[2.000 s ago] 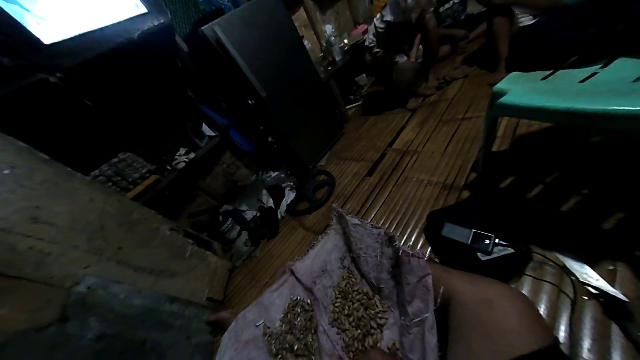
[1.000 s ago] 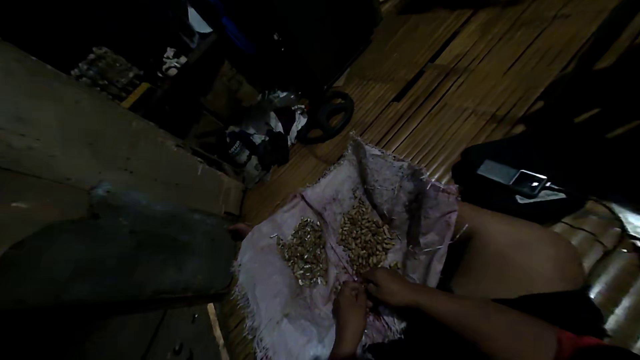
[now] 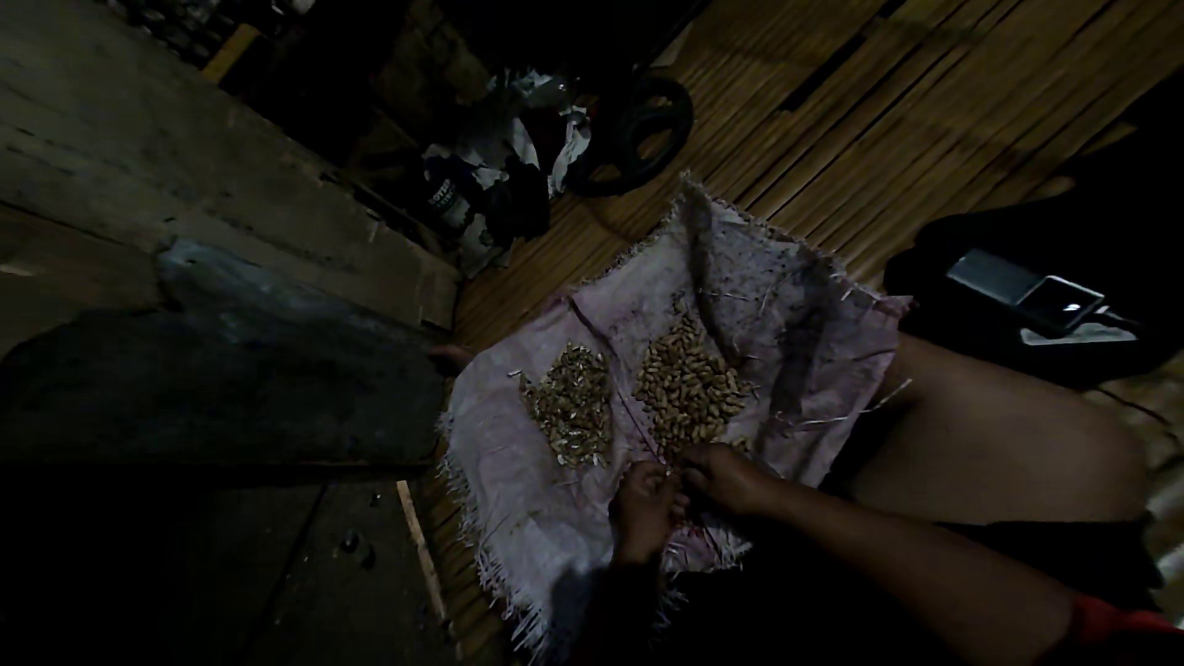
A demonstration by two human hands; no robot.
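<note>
A frayed, pale woven cloth (image 3: pixel 518 518) lies spread over my lap. On it are two heaps: light brown seeds or unshelled grains (image 3: pixel 689 388) on the right, and a paler, flakier heap (image 3: pixel 572 407) that looks like husks or split pieces on the left. Just below the heaps, my left hand (image 3: pixel 646 509) and my right hand (image 3: pixel 726 476) meet, fingertips pinched together. A tiny pale piece shows between them; which hand grips it is too dark to tell. My right hand is right beside the lower edge of the brown heap.
A wooden panel (image 3: pixel 277 222) stands on the left. Ahead, on the slatted bamboo floor (image 3: pixel 832 166), are a black wheel (image 3: pixel 638 134) and crumpled plastic bags (image 3: pixel 490 157). A small rectangular device (image 3: pixel 1027 287) with a cable lies on dark material at the right, beside my bare leg (image 3: pixel 1008 425).
The view has tilted down to the cloth. My hands, barely in view two seconds ago, were together at the lower edge of the heaps one second ago and remain there.
</note>
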